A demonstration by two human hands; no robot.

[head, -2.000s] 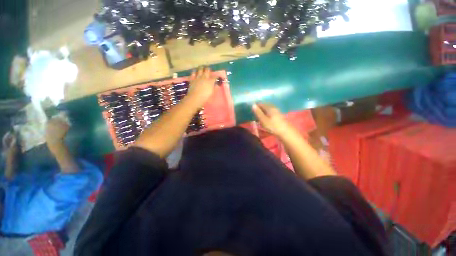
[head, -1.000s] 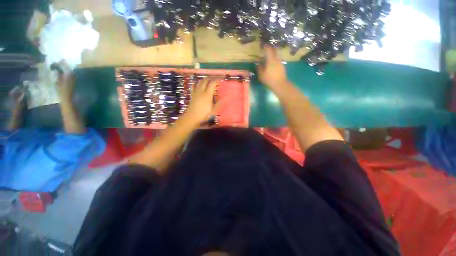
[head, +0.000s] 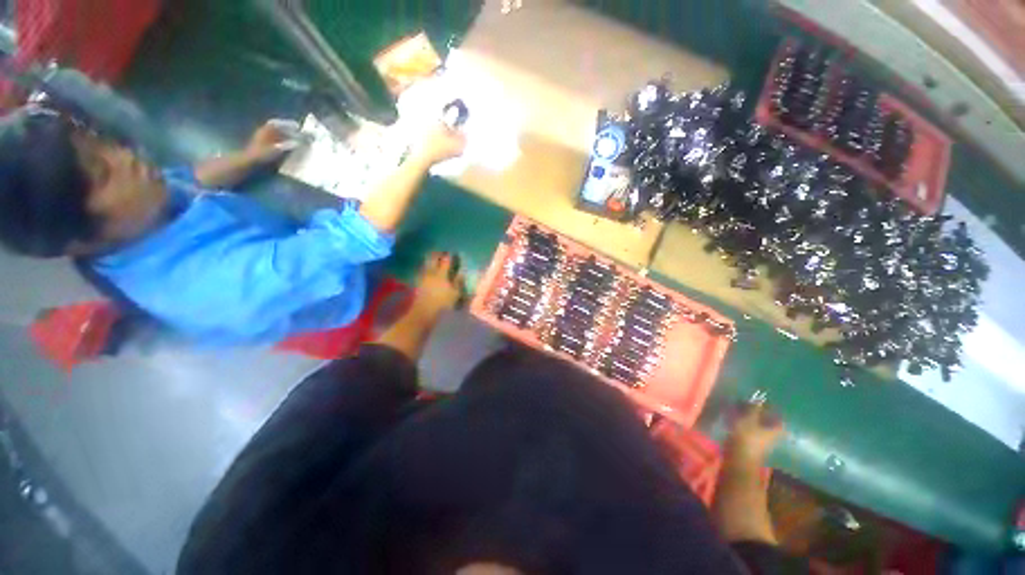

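The red-orange parts tray (head: 688,376) lies slanted at the bench edge before me, with three columns of black-and-chrome assemblies (head: 579,309) and bare floor at its right end. My left hand (head: 436,294) is just beyond the tray's left end, with a small dark piece at its fingertips. My right hand (head: 747,438) is right of the tray over the bench edge, with a small glinting piece at its fingertips. Both held pieces are blurred. A large heap of loose black-and-chrome pieces (head: 809,225) lies beyond the tray.
A second red tray (head: 931,169) with dark pieces stands behind the heap. A blue-and-dark device (head: 607,169) is left of the heap on cardboard (head: 540,157). A person in blue (head: 247,264) works at left by bright white wrapping (head: 483,118). A white sheet (head: 978,371) lies at right.
The view has turned, showing more of the neighbour and the second tray. My left hand has left the tray's inside for its left end. My right hand has drawn back from the heap.
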